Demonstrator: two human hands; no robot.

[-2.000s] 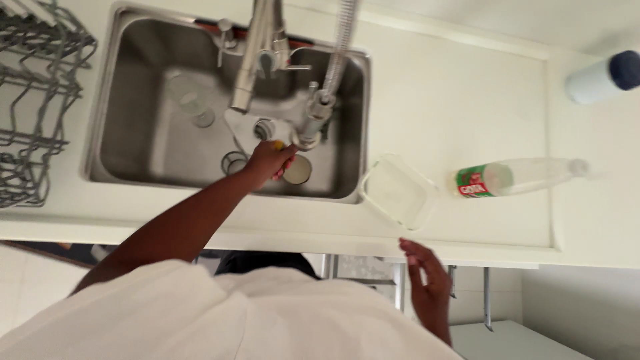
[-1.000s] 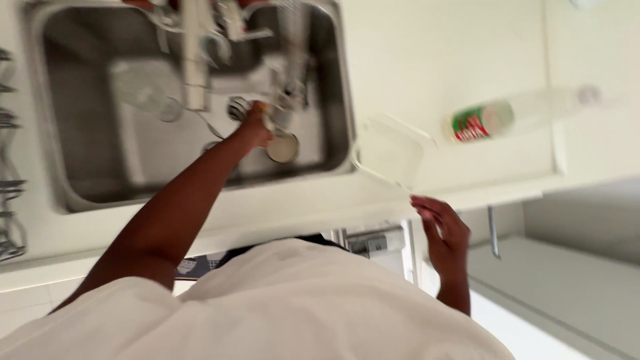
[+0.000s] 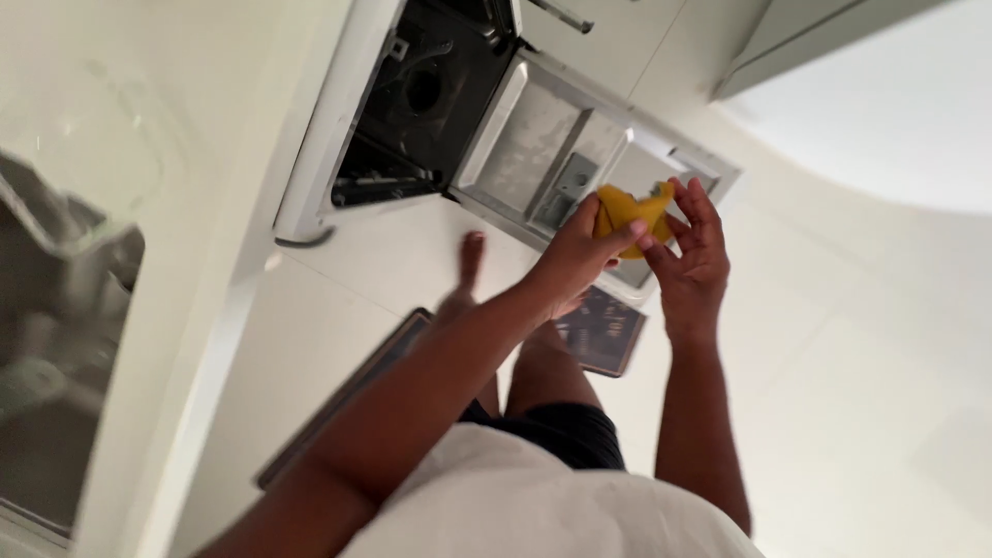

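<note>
A folded yellow sponge or cloth (image 3: pixel 637 221) is between my two hands, over the lowered door of an open dishwasher (image 3: pixel 535 139). My left hand (image 3: pixel 577 244) grips its left side, with the thumb across the front. On the right side, my right hand (image 3: pixel 690 256) pinches it between thumb and fingers, the other fingers raised. Something small and greyish shows at the top edge of the yellow thing; I cannot tell what. A grey detergent dispenser (image 3: pixel 573 182) is set in the door's inner face, partly behind the hands.
On the left are the white countertop (image 3: pixel 256 155), a clear container (image 3: pixel 46 225) and part of the steel sink (image 3: pixel 39 434). The dishwasher's dark tub (image 3: pixel 426 85) gapes beside the counter. A dark mat (image 3: pixel 612 333) lies on the floor near my feet. Cabinet fronts stand above the door.
My left hand has left the sink and is now beside my right hand, both on the yellow thing. The view has swung right and down to the open dishwasher.
</note>
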